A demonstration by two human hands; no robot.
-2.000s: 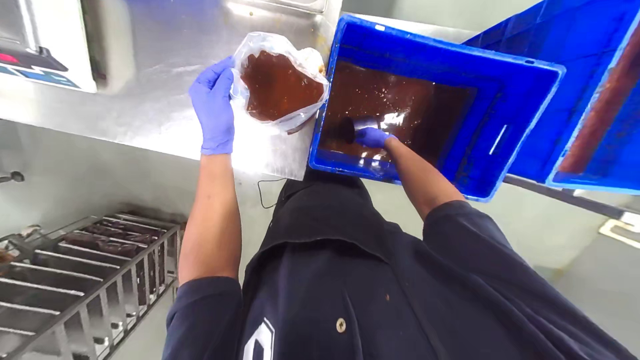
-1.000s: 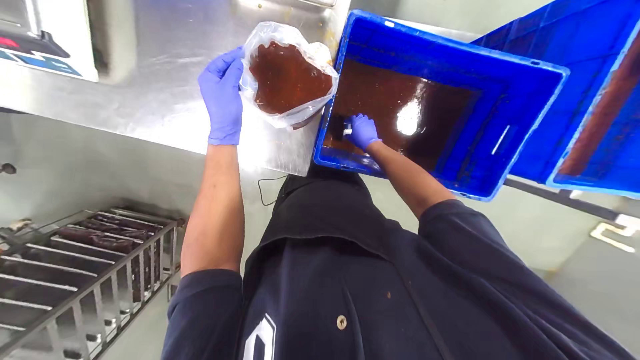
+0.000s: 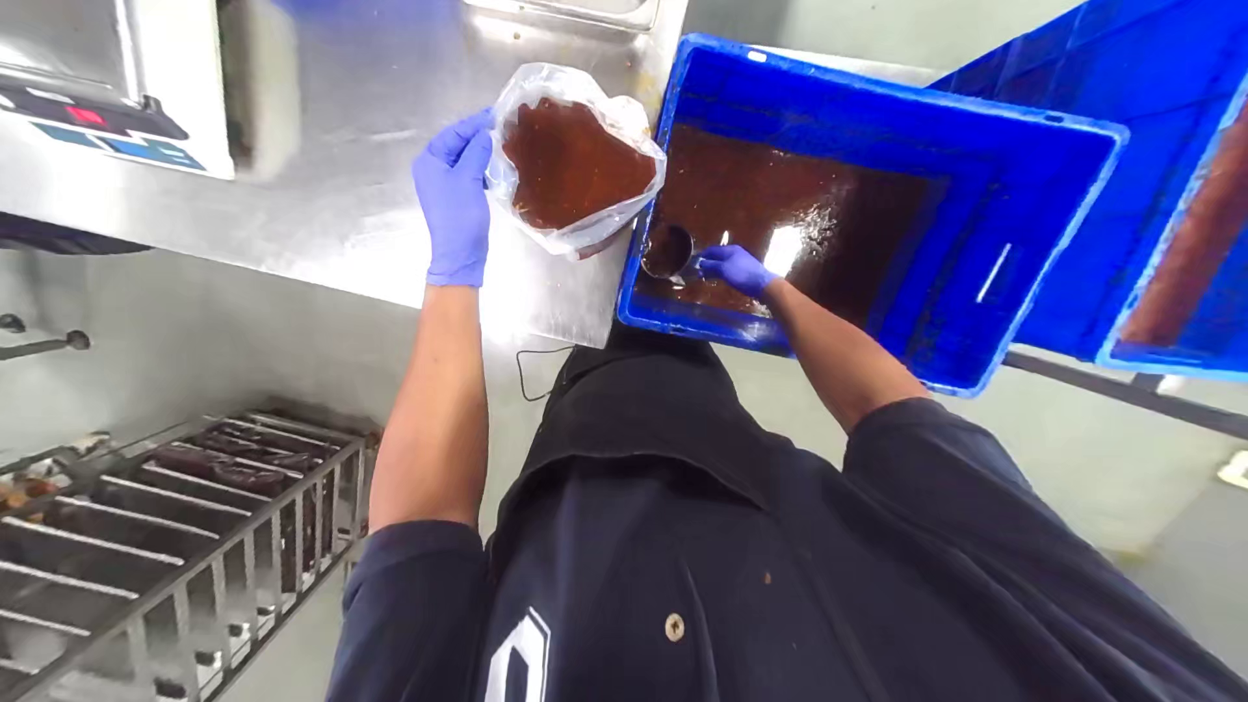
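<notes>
My left hand [image 3: 456, 195], in a purple glove, grips the left rim of a clear plastic bag [image 3: 504, 185]. Reddish-brown liquid [image 3: 575, 166] fills the bag, which stands open near the table's right edge. Beside it is a blue plastic crate [image 3: 1024, 185] holding brown liquid [image 3: 751, 195]. My right hand [image 3: 736, 268], gloved too, reaches over the crate's near side and is shut on the handle of a round scoop [image 3: 668, 252]. Dark liquid shows in the scoop, close to the crate's left wall.
A digital scale [image 3: 107, 107] sits at the far left of the steel table [image 3: 351, 195]. More blue crates [image 3: 1102, 234] stand at the right. A metal rack [image 3: 195, 575] with dark wrapped packages [image 3: 234, 468] is at lower left. A metal tray [image 3: 585, 10] lies at the table's back.
My right hand and the scoop have shifted within the crate; the scoop's round cup now shows more plainly. My left hand has stayed on the bag's rim.
</notes>
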